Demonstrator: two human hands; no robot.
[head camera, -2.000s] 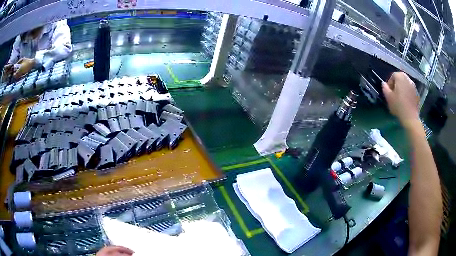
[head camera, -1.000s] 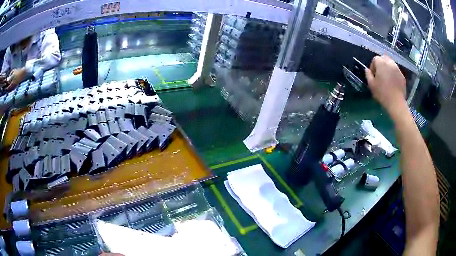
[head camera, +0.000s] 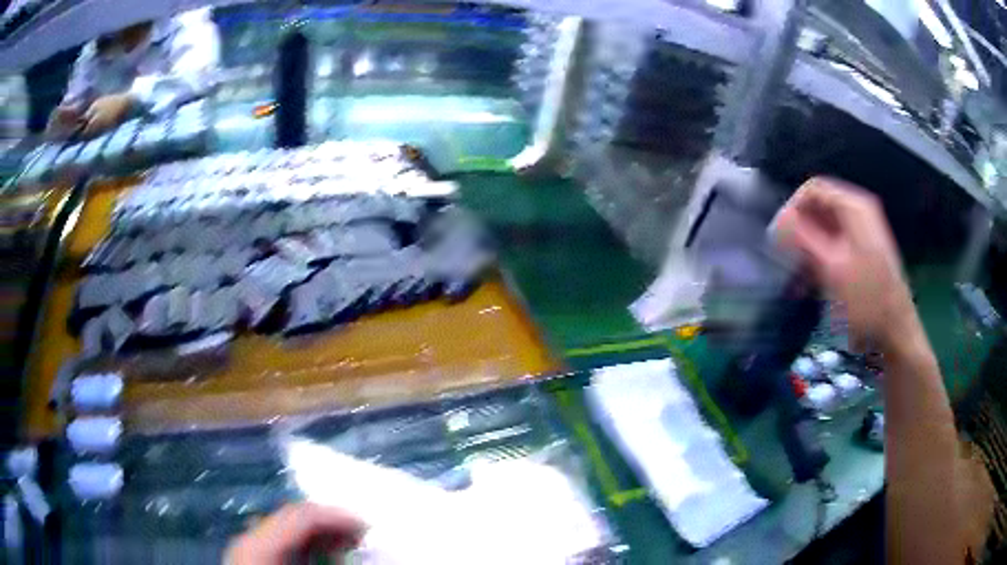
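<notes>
My right hand (head camera: 830, 237) is raised at the right, blurred, fingers bent together. A blurred pale grey piece (head camera: 745, 237) with a dark edge extends left from its fingertips, in front of the post and the heat gun; its exact shape is unclear. My left hand (head camera: 298, 535) is at the bottom, cut off by the frame edge, at the left side of a bright white cloth (head camera: 475, 513). Its fingers are blurred, and I cannot tell if they grip anything. The cloth lies over the clear tray (head camera: 199, 469).
Many dark housings (head camera: 298, 281) cover the orange-brown board (head camera: 431, 348). Wrapped housings (head camera: 95, 434) stand at left. A black heat gun (head camera: 790, 364) is at right, beside folded white sheets (head camera: 674, 452). A metal post (head camera: 767, 99) rises behind. A person (head camera: 149, 72) works opposite.
The view has shifted, so the bench appears further right. My right hand has come nearer the heat gun, with the grey piece now larger in view. More of my left hand shows.
</notes>
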